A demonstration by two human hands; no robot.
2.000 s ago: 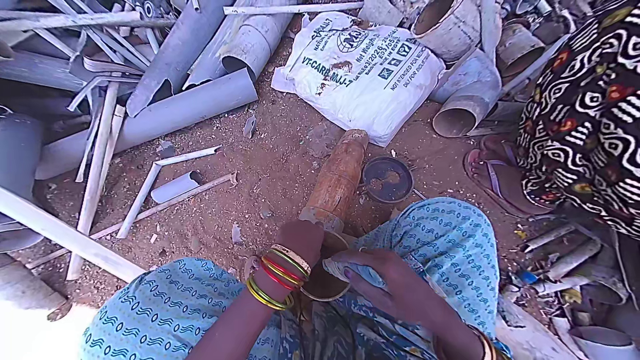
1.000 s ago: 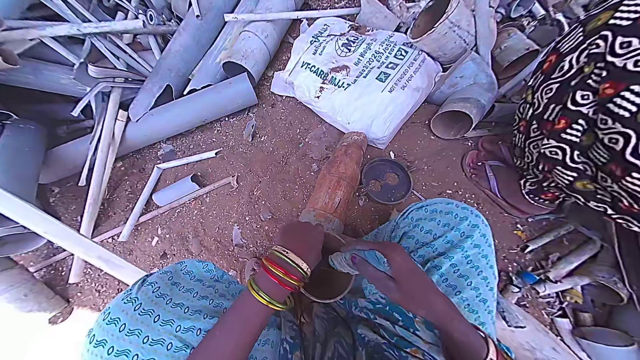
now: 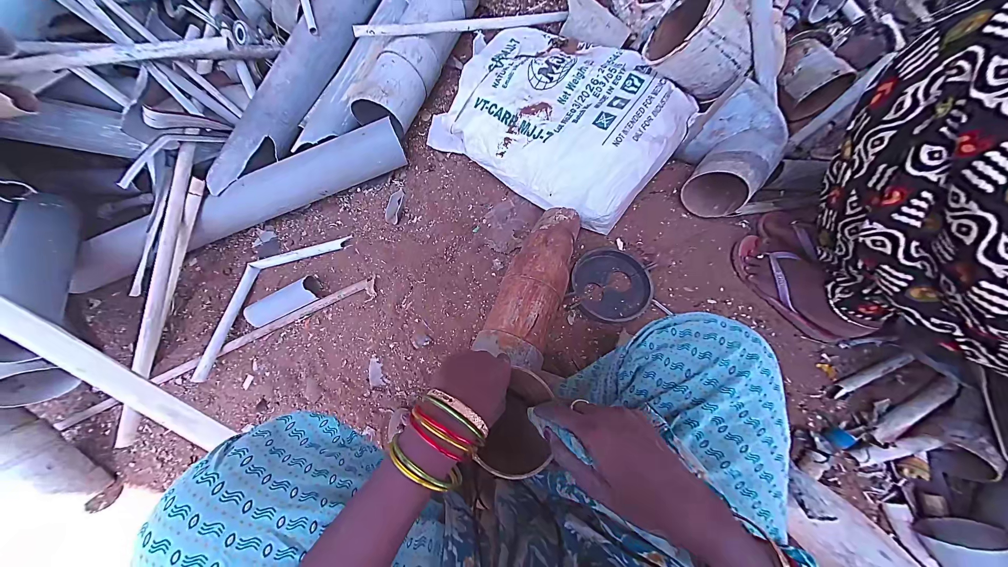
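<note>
My left hand (image 3: 471, 390), with bangles at its wrist, is closed at the near end of a worn wooden block (image 3: 529, 287) that lies on the ground; what its fingers grip is hidden. Just right of it, an open round pipe piece (image 3: 512, 441) sits between my knees. My right hand (image 3: 602, 445) holds a bunched blue patterned cloth (image 3: 563, 431) against the right rim of this pipe piece. A dark round lid-like disc (image 3: 612, 285) lies right of the block.
A white printed sack (image 3: 563, 126) lies ahead. Grey plastic pipes (image 3: 299, 185) and thin strips pile up at left; more pipe pieces (image 3: 717, 185) lie at upper right. A person's sandalled foot (image 3: 795, 276) and patterned garment (image 3: 921, 189) are at right, above scattered scrap (image 3: 906, 417).
My right hand has shifted slightly at the pipe piece's rim, with the cloth still in it. My left hand stays at the near end of the block.
</note>
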